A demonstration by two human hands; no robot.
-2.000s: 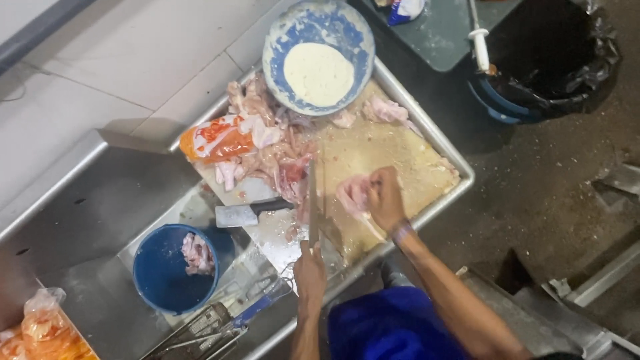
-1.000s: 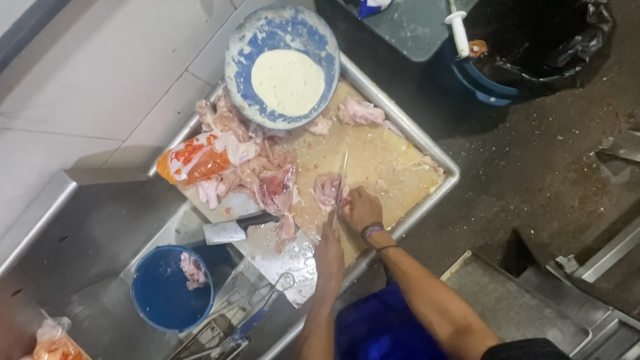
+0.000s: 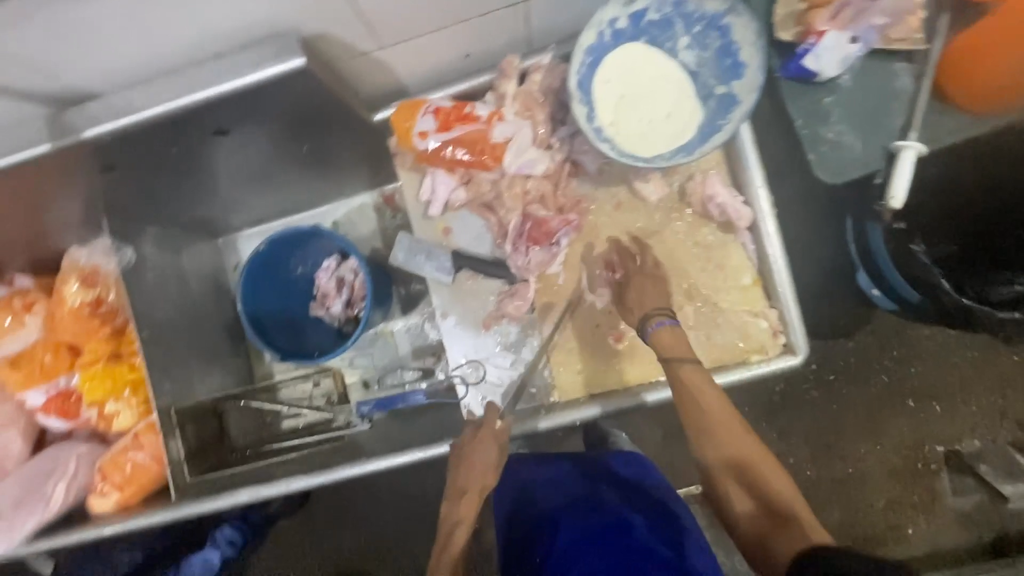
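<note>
My left hand (image 3: 480, 452) grips a long thin-bladed knife (image 3: 544, 348) near the front edge of the metal tray, its blade pointing up and right over the cutting board (image 3: 672, 240). My right hand (image 3: 638, 280), with bands at the wrist, lies over the board with its fingers on a small piece of raw meat (image 3: 596, 280). What its fingers hold is blurred. Left of it lies a pile of raw meat, apparently chicken (image 3: 544, 208), and a cleaver (image 3: 424, 256) with a black handle. An orange printed plastic package (image 3: 456, 136) rests on the pile.
A blue bowl of white powder (image 3: 752, 72) stands at the board's back. In the sink are a blue bucket (image 3: 248, 300) with meat scraps, blue-handled tongs (image 3: 392, 402) and bagged poultry (image 3: 88, 304). A white-handled tool (image 3: 904, 176) and a black-lined bin (image 3: 960, 232) are at right.
The knife blade was beside my right hand at the meat; now it is lower left, apart from that hand. My left hand has moved back toward the tray's front edge. The view has shifted left.
</note>
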